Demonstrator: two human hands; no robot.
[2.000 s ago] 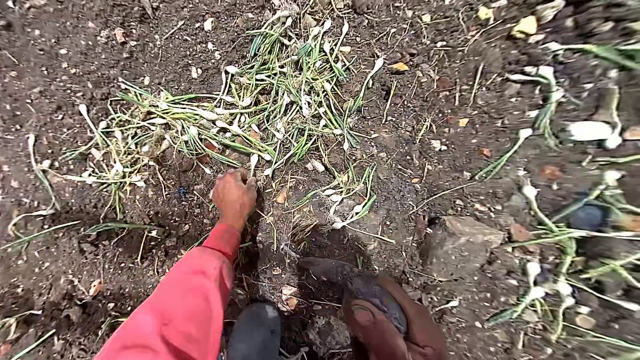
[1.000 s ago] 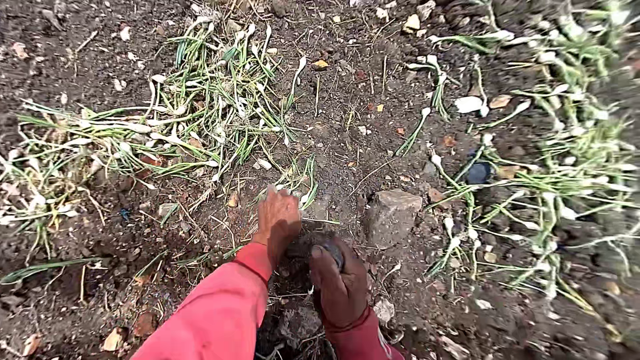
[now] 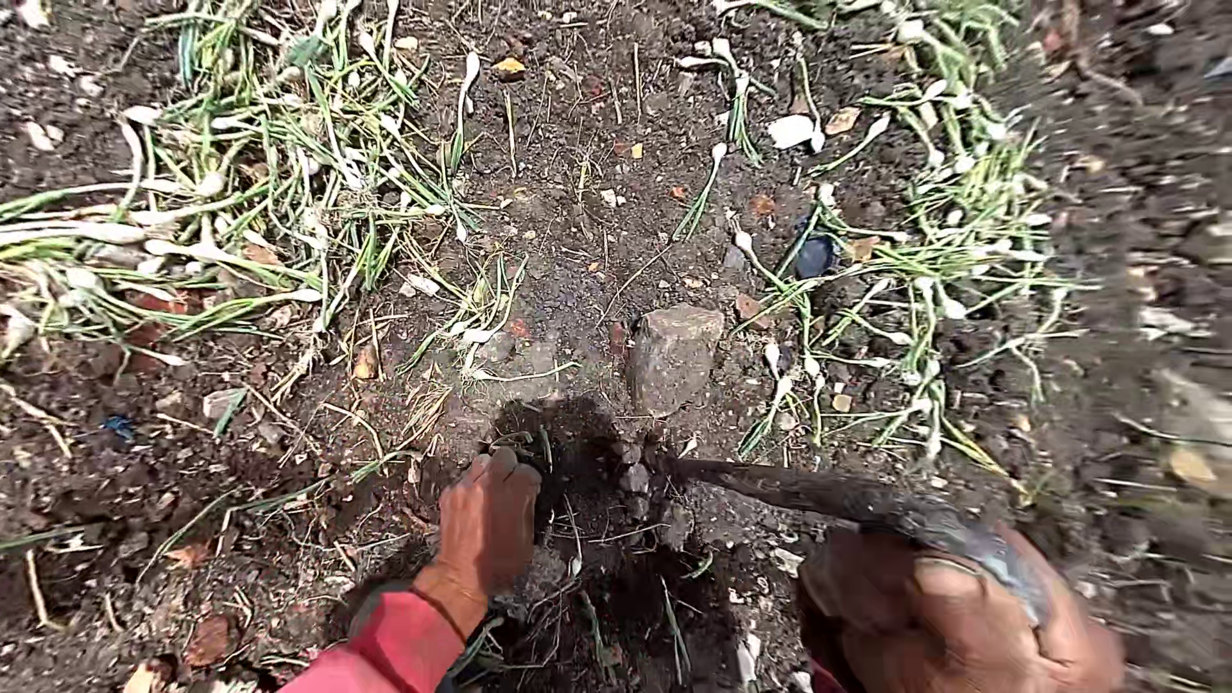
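Observation:
My left hand (image 3: 491, 520), in a red sleeve, is low at the soil just left of a dark hollow (image 3: 568, 443), its fingers curled downward; whether they hold anything is hidden. My right hand (image 3: 962, 597) grips a dark, dirt-covered pointed digging tool (image 3: 818, 491) at the lower right, its thin end directed left toward the hollow. White-bulbed onion seedlings (image 3: 318, 183) lie in a tangled heap at the upper left. A small bunch of seedlings (image 3: 486, 322) rests just above my left hand. More scattered seedlings (image 3: 924, 269) cover the right side.
A grey-brown stone (image 3: 677, 358) sits right of the middle, above the tool. A dark round object (image 3: 814, 256) lies among the seedlings at the right. Pebbles, dry stalks and a white stone chip (image 3: 791, 131) dot the brown soil (image 3: 568, 231).
My right hand, which was close beside my left a second ago, has moved away to the right with the tool. A dark hollow now shows by my left hand.

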